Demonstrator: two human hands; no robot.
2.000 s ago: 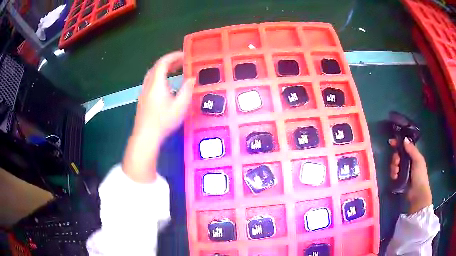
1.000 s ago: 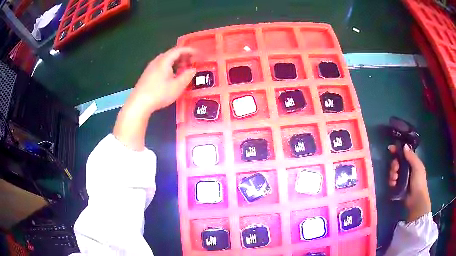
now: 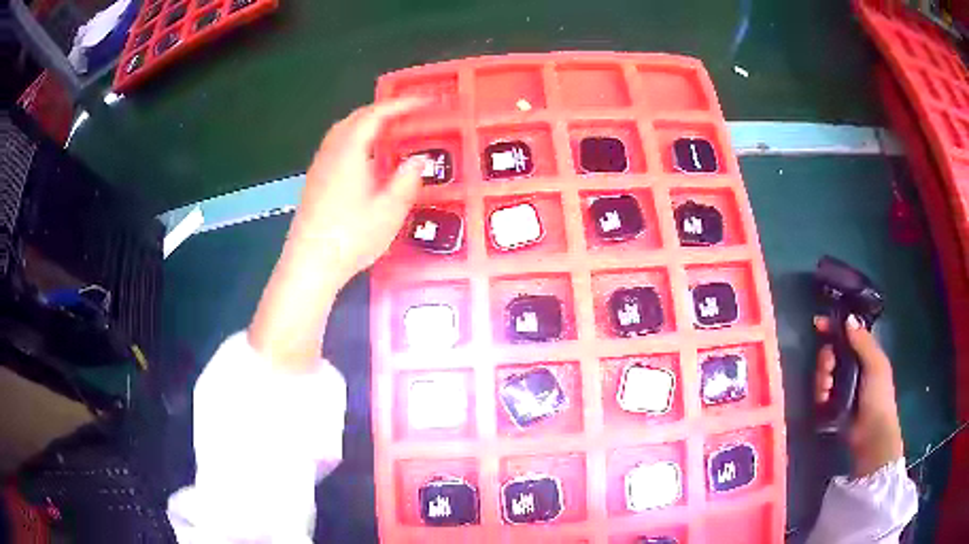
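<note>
A red-orange compartment tray (image 3: 581, 260) fills the middle, its top row of pockets without watches. Smartwatch units (image 3: 534, 318) sit in the pockets below; some screens are dark with small white marks, and some are lit white, such as one lit watch screen (image 3: 515, 225). My left hand (image 3: 356, 197) is at the tray's upper left edge, its thumb at the upper left watch (image 3: 434, 166), which shows white marks; whether it grips anything is unclear. My right hand (image 3: 859, 383) holds a black barcode scanner (image 3: 847, 340) to the right of the tray, its head pointing up and left.
Another filled tray (image 3: 175, 37) lies at the upper left. More red trays (image 3: 935, 106) stand along the right edge. A pale strip (image 3: 250, 199) crosses the green bench. Dark equipment and a keyboard (image 3: 117, 483) are at the left, with a blue cable (image 3: 80, 298) there.
The second watch in the upper row now shows white marks, and the upper right one shows a small light line. My left thumb has moved onto the upper left watch. The scanner stays in my right hand.
</note>
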